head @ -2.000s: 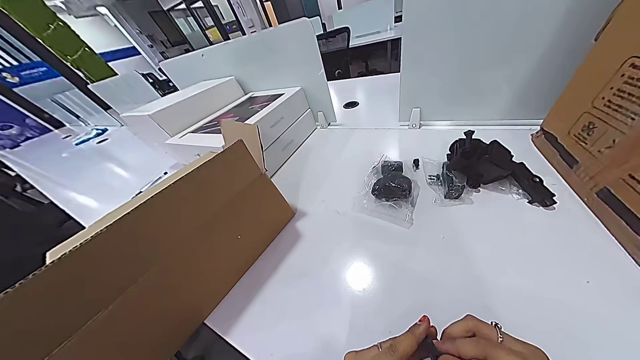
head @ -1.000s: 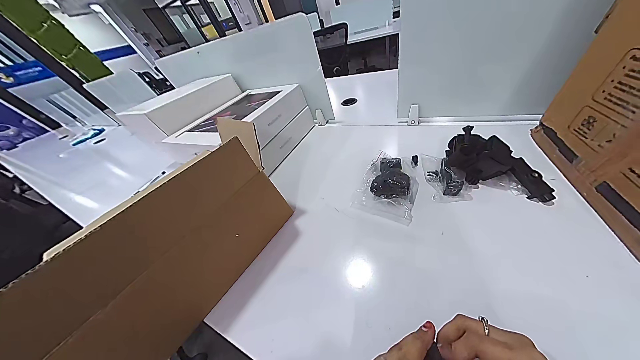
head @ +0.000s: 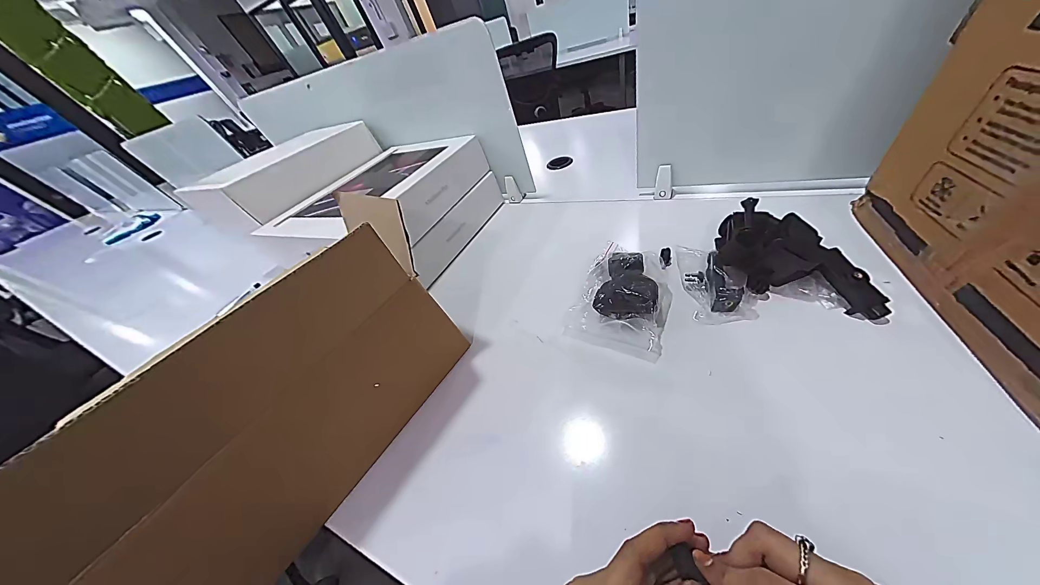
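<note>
At the bottom edge my left hand (head: pixel 650 552) and my right hand (head: pixel 760 556) meet around a small dark object (head: pixel 686 562), which they largely hide; its kind cannot be told. A ring is on my right hand. Farther back on the white desk lies a clear plastic bag (head: pixel 646 341) with black parts (head: pixel 626 294) inside. To its right is a second clear bag with a black part (head: pixel 723 284), touching a larger black jointed plastic device (head: pixel 796 252). A tiny black piece (head: pixel 665 257) lies between the two bags.
An open cardboard box (head: pixel 268 406) stands at the left. Behind it are stacked white boxes (head: pixel 447 195). A printed cardboard box (head: pixel 959 179) is at the right edge. Grey divider panels (head: pixel 756 97) line the desk's back, with a gap between them.
My left hand has moved a little to the right over the two seconds, and both hands stay together at the bottom edge. The bagged parts and the black device have not moved on the desk.
</note>
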